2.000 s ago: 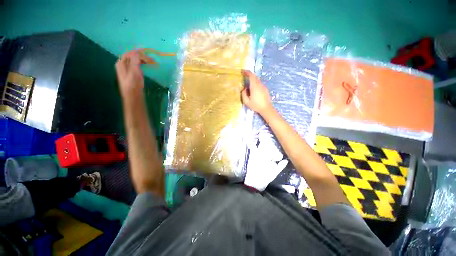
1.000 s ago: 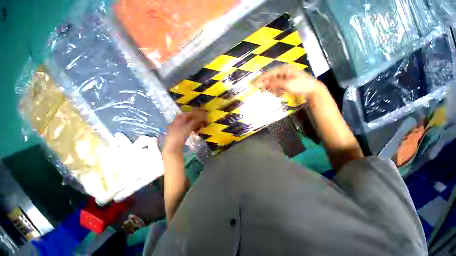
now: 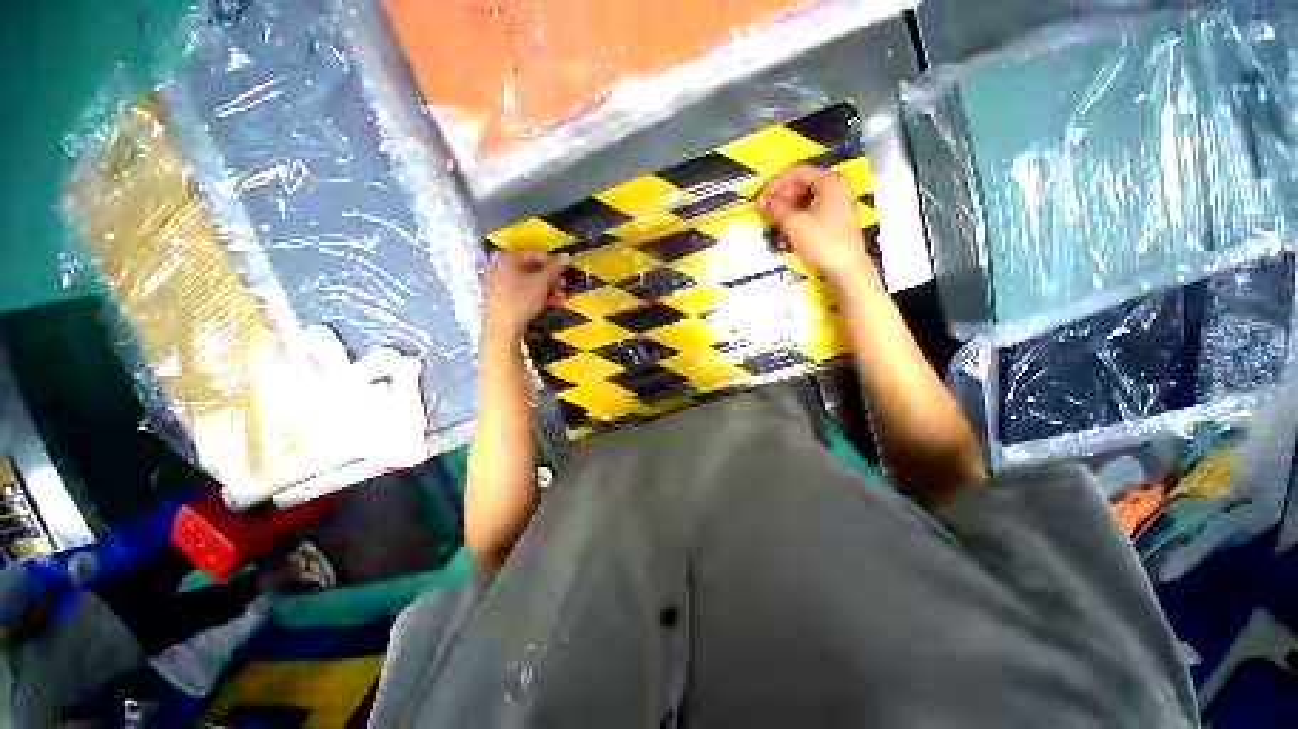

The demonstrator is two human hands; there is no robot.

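The yellow-black checked board (image 3: 655, 342) lies in front of me, tilted in view, with glare on its right half. My left hand (image 3: 524, 285) is at its upper left edge, fingertips pinched. My right hand (image 3: 811, 214) is over its upper right part, fingers curled and pinched. A thin yellow strip (image 3: 669, 231) appears to run between my fingertips along the upper part of the board; it blends with the yellow checks.
Film-wrapped yellow strip stock (image 3: 178, 271) and grey strip stock (image 3: 320, 185) lie left, with a white glove (image 3: 377, 399) on them. Orange stock (image 3: 570, 57) is behind the board. Teal stock (image 3: 1125, 185) and black stock (image 3: 1096, 363) are at right. A red object (image 3: 214, 534) is lower left.
The view has turned from the yellow stock to the checked board. Both hands have moved from the stock to the board; the right hand's fingers have since drawn together.
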